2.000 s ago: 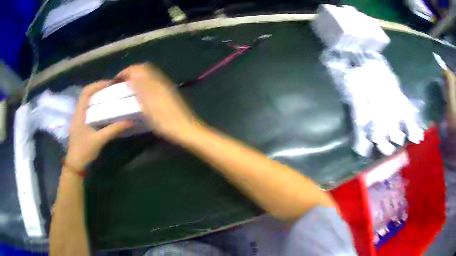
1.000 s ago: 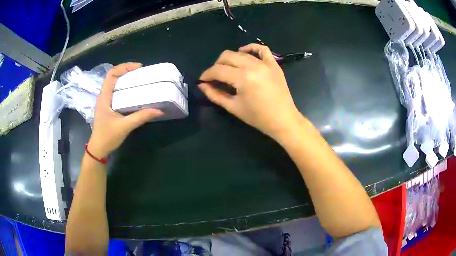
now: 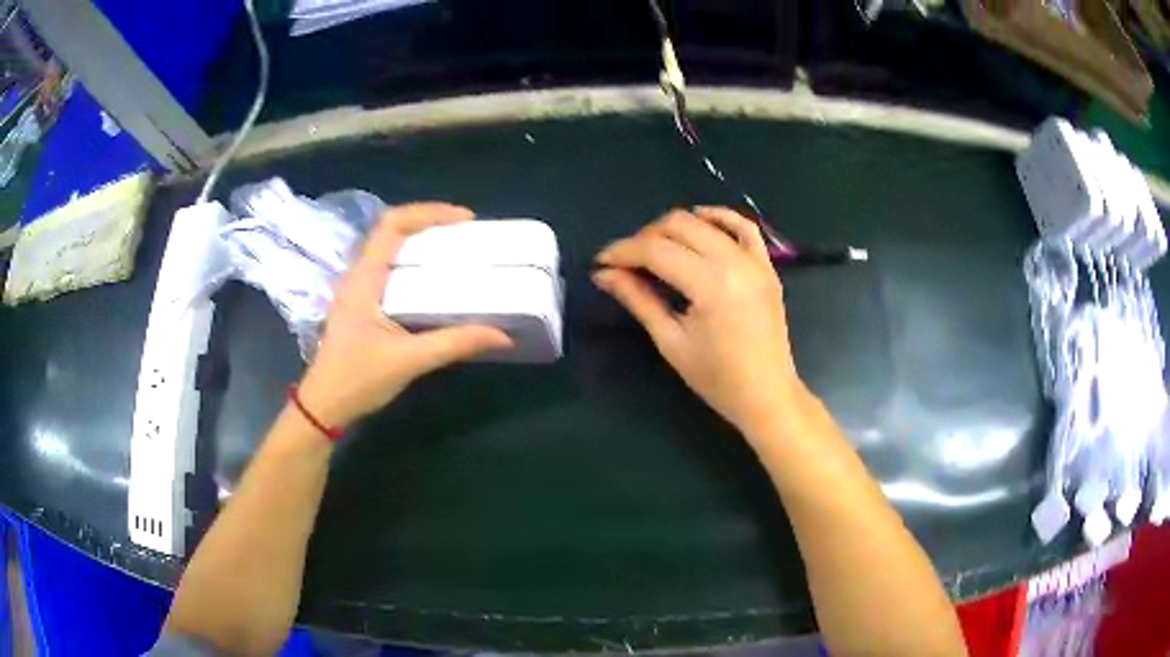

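My left hand (image 3: 366, 334) grips two white socket units (image 3: 481, 276) stacked together, fingers behind and thumb in front. Bagged white cords (image 3: 302, 250) lie behind my left wrist, between the units and the test power strip. My right hand (image 3: 699, 302) is to the right of the units, thumb and fingertips pinched on a small dark tip of the test lead (image 3: 776, 244). Its pink and black wires run behind the hand, and another end with a light metal tip lies to the right. The gap between the pinched tip and the units is small.
The white test power strip (image 3: 167, 385) stands at the left, its cable running to the rear. A worn cream pad (image 3: 80, 241) is at the far left. Several waiting units (image 3: 1091, 193) stand at the far right, bagged cords towards the front edge. A red bin (image 3: 994, 626) is below right.
My left hand has gripped the stacked units throughout. My right hand has left the units and now pinches the lead's tip beside them. The camera view has shifted.
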